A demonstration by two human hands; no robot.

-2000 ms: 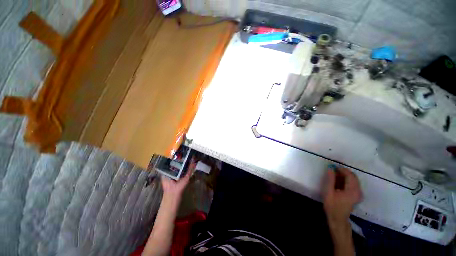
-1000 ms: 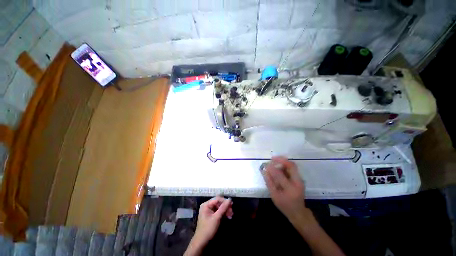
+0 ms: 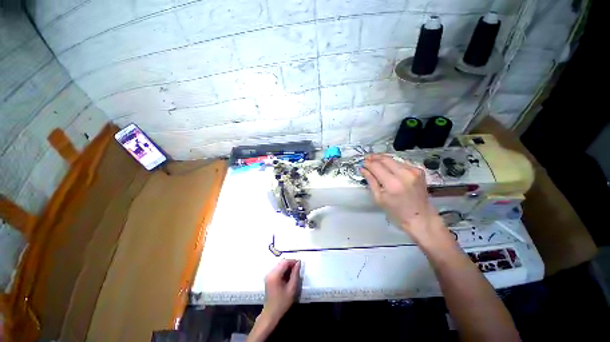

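The off-white sewing machine head [image 3: 354,200] stands on the white table [image 3: 234,234]. My right hand [image 3: 396,184] is over the top of the machine arm, its thumb and fingertips pinched together near the metal parts there. Something tiny and blue shows at its fingertips, too small to name. My left hand [image 3: 283,284] is at the table's front edge with its fingers curled in; whether it holds anything cannot be told. A turquoise item [image 3: 332,153] sits on the back of the arm, left of my right hand.
Two dark thread cones [image 3: 428,48] stand on round discs at upper right, and smaller green-centred cones [image 3: 437,131] stand behind the machine. A grey tool tray [image 3: 273,151] is at the back. A lit phone [image 3: 140,147] leans by the cardboard guard [image 3: 150,234].
My right hand has risen from the table front to the top of the machine arm. My left hand has moved from below the table, where it touched a small box, up to the edge. The view has tilted up.
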